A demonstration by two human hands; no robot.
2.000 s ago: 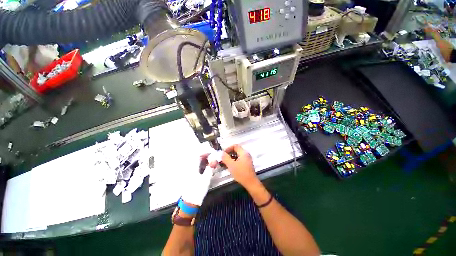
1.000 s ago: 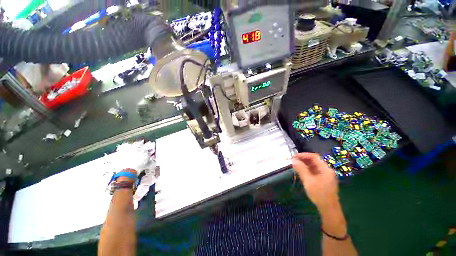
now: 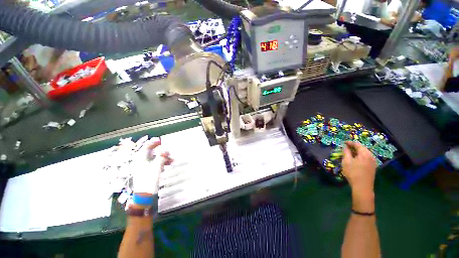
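My left hand (image 3: pixel 150 169), in a white glove with bare fingertips, is raised over the right side of the pile of white housings (image 3: pixel 117 164); whether it holds a housing I cannot tell. My bare right hand (image 3: pixel 358 164) is over the front of the black tray (image 3: pixel 314 151), at the heap of green circuit boards (image 3: pixel 332 132). Its fingertips are together near the boards; what they hold is unclear. The dark soldering head (image 3: pixel 226 153) points down over the white work surface (image 3: pixel 194 184), with neither hand at it.
The soldering stand (image 3: pixel 272 90) rises behind the work surface, with the grey controller (image 3: pixel 277 45) above it. The round fume hood (image 3: pixel 194 75) hangs beside them. An empty-looking dark tray (image 3: pixel 402 118) lies far right. A conveyor (image 3: pixel 105 113) and red bin (image 3: pixel 78 78) are behind. People's arms show at the back.
Both hands have left the soldering head. My left hand went to the housings and has since moved slightly right. My right hand moved further right to the boards. The view has shifted slightly.
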